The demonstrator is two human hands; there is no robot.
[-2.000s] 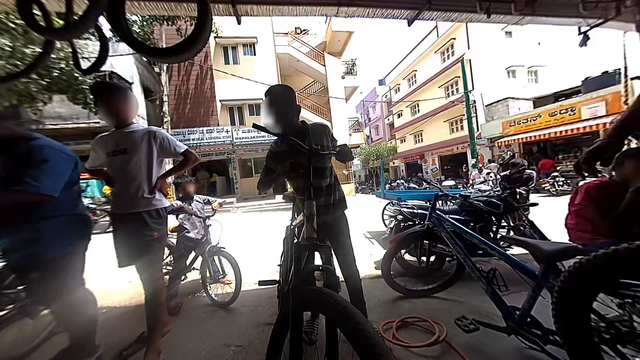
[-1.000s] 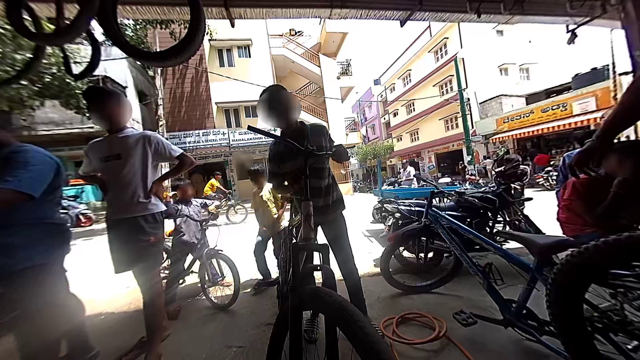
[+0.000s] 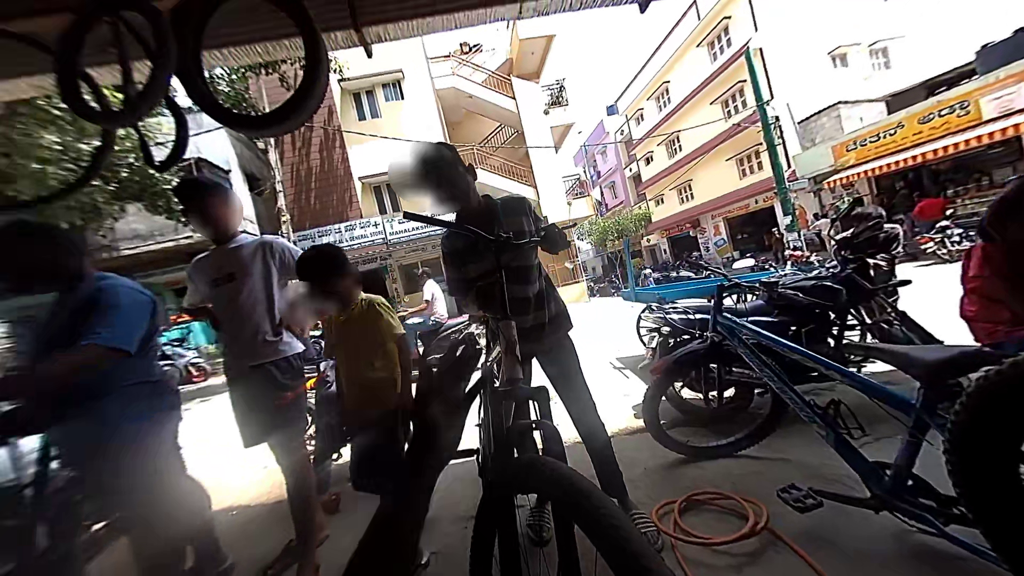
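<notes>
A bicycle (image 3: 552,436) with a thick dark tyre (image 3: 592,504) stands in the middle, facing me. A person in a checked shirt (image 3: 512,280) stands behind it, leaning over the handlebar (image 3: 500,238). A dark, blurred limb shape rises from the bottom edge just left of the front wheel; it looks like my left hand (image 3: 456,372) and forearm, close to the bicycle. Its fingers are lost in shadow, so whether it touches or holds anything cannot be told. My right hand is not in view.
A coiled orange hose (image 3: 712,520) lies on the floor at right, near a blue bicycle (image 3: 808,400) and parked motorcycles (image 3: 800,312). Three people stand at left, one in a yellow shirt (image 3: 368,352). Tyres (image 3: 312,80) hang overhead at the upper left.
The dark limb shape has appeared left of the front wheel. The person in yellow has moved left, beside the one in the white shirt. The person behind the bicycle leans further left.
</notes>
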